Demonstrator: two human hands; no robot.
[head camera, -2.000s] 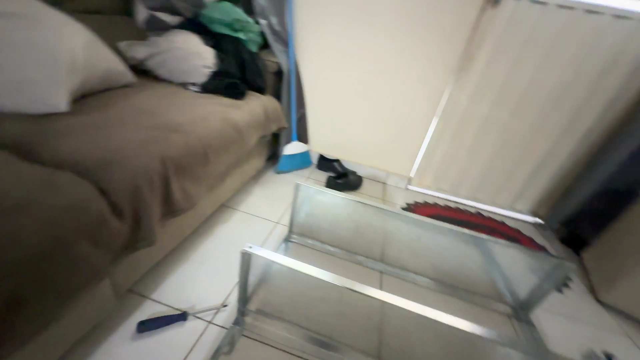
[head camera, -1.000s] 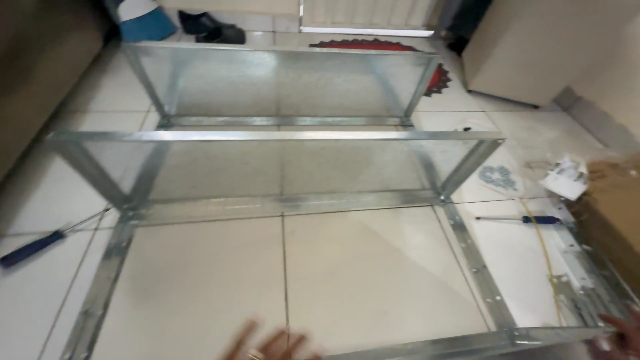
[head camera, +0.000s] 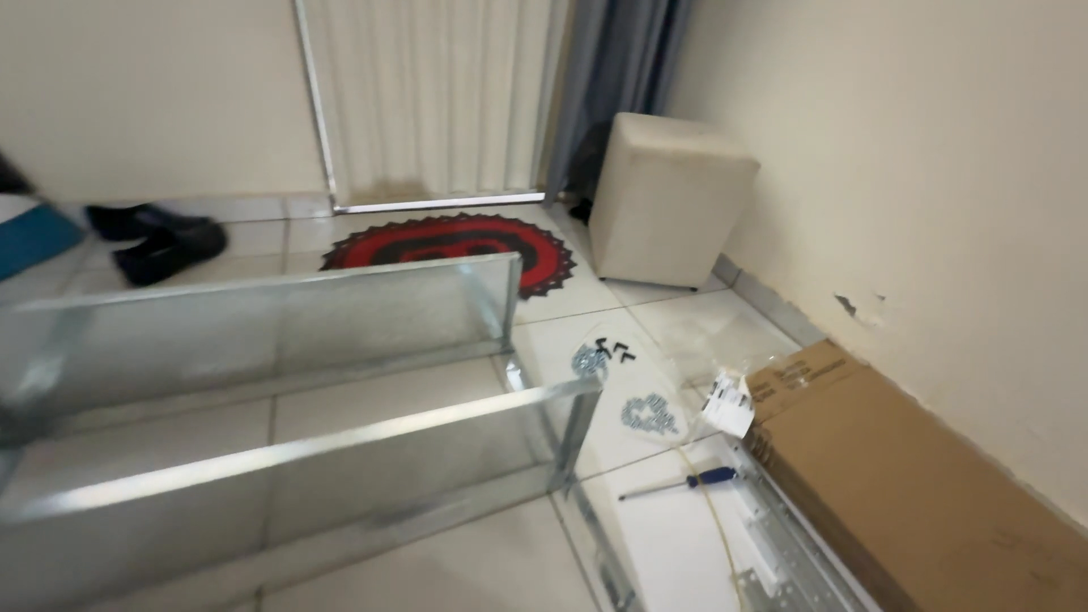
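Neither of my hands shows in the head view. A metal shelving frame lies on its side on the tiled floor, its two long shelf panels upright across the left and middle. Right of it, a screwdriver with a blue handle rests on the floor, a yellow cord running across it. Small metal fasteners lie in two piles, the nearer one and the farther one, with several small black angled pieces beside the farther pile. Perforated metal strips lie along the cardboard box.
A long cardboard box lies along the right wall, with a printed paper at its corner. Farther back are a beige pouf, a red and black rug, black shoes and a folding door. A blue broom head is at far left.
The view has swung up and to the right. Fingers seen at the bottom and lower right one second ago are out of view now. The frame lies on the floor as before.
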